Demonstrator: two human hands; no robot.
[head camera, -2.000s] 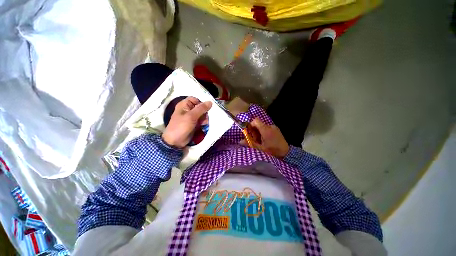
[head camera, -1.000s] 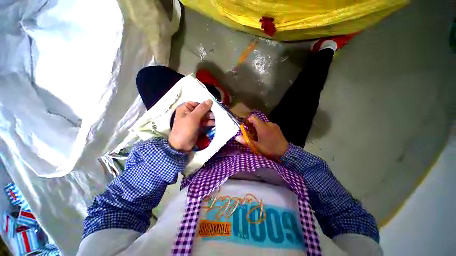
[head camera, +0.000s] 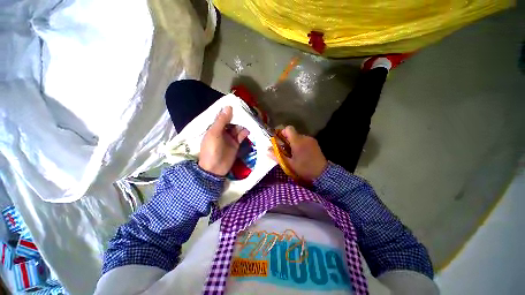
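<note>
A white square fabric piece (head camera: 256, 125) lies tilted over my lap, its round opening facing up with blue, red and white showing inside. My left hand (head camera: 220, 145) holds it at the opening, thumb on the white face and other fingers partly hidden at the opening's rim. My right hand (head camera: 306, 155) is closed around orange-handled scissors (head camera: 279, 152). The metal blades lie along the piece's upper right edge and point up and left. Whether the blades are apart is hard to tell. Any loose threads are too fine to see.
A large white bulk bag (head camera: 92, 86) stands open at the left, with pale ties (head camera: 133, 183) near my left forearm. A bright yellow sack (head camera: 368, 23) is at the top. Striped blue, red and white pieces (head camera: 24, 271) lie at the lower left. My legs are spread over the grey floor (head camera: 437, 144).
My left thumb has lifted and straightened towards the piece's upper corner. The scissors have turned a little and stay at the same edge. The view has shifted, showing more of the yellow sack.
</note>
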